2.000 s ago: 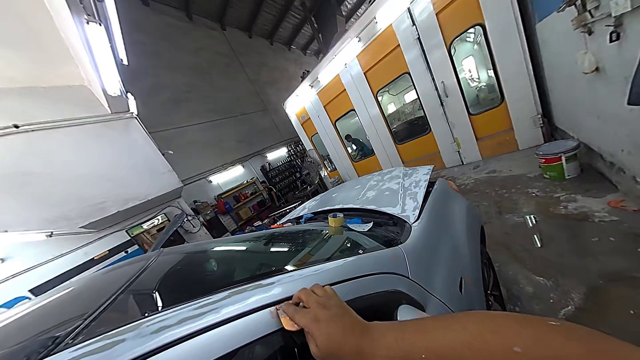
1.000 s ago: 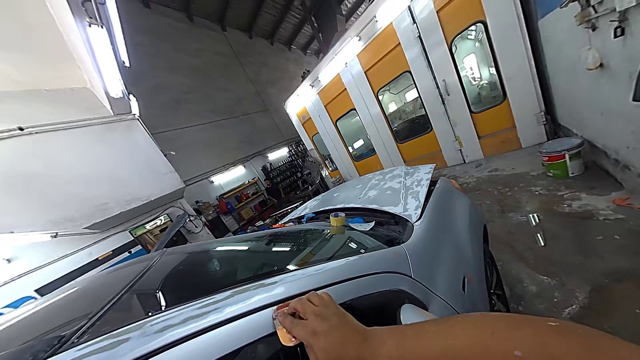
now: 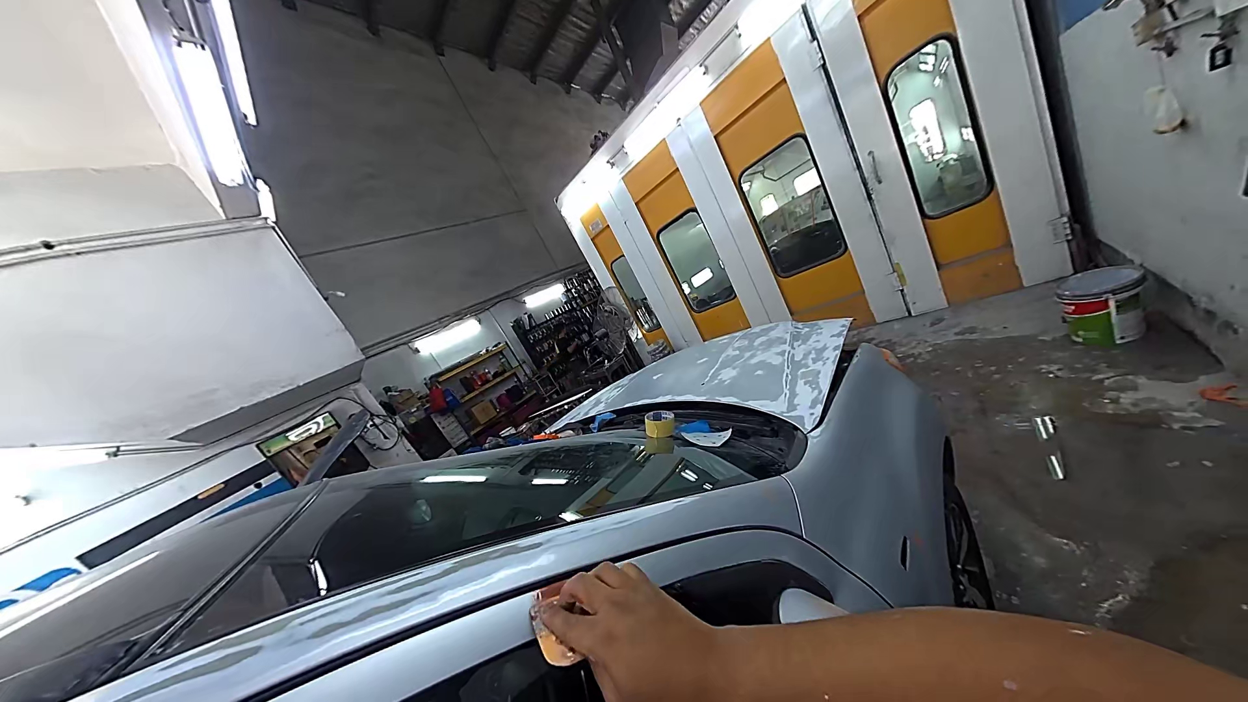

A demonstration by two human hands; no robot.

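My right hand [image 3: 624, 624] grips a small orange sanding block [image 3: 555, 634], its face on the upper door frame [image 3: 439, 639] of a grey car, just above the side window. The roof pillar [image 3: 409, 585] beside it has patchy, sanded-looking paint. The windshield [image 3: 468, 497] lies past the pillar. A roll of yellow masking tape [image 3: 659, 423] rests near the windshield's base, with blue scraps around it. My left hand is not in view.
The patchy hood [image 3: 741, 370] sits slightly raised. Beyond it stands an orange and white booth [image 3: 780, 195] with windows. A paint bucket [image 3: 1102, 307] and metal cans [image 3: 1050, 448] are on the wet concrete floor at right. Shelves [image 3: 478, 380] stand at the back.
My right hand stays by the door frame, and the sanding block has tilted so that more of it shows than two seconds ago. A figure seen at a booth window earlier is gone.
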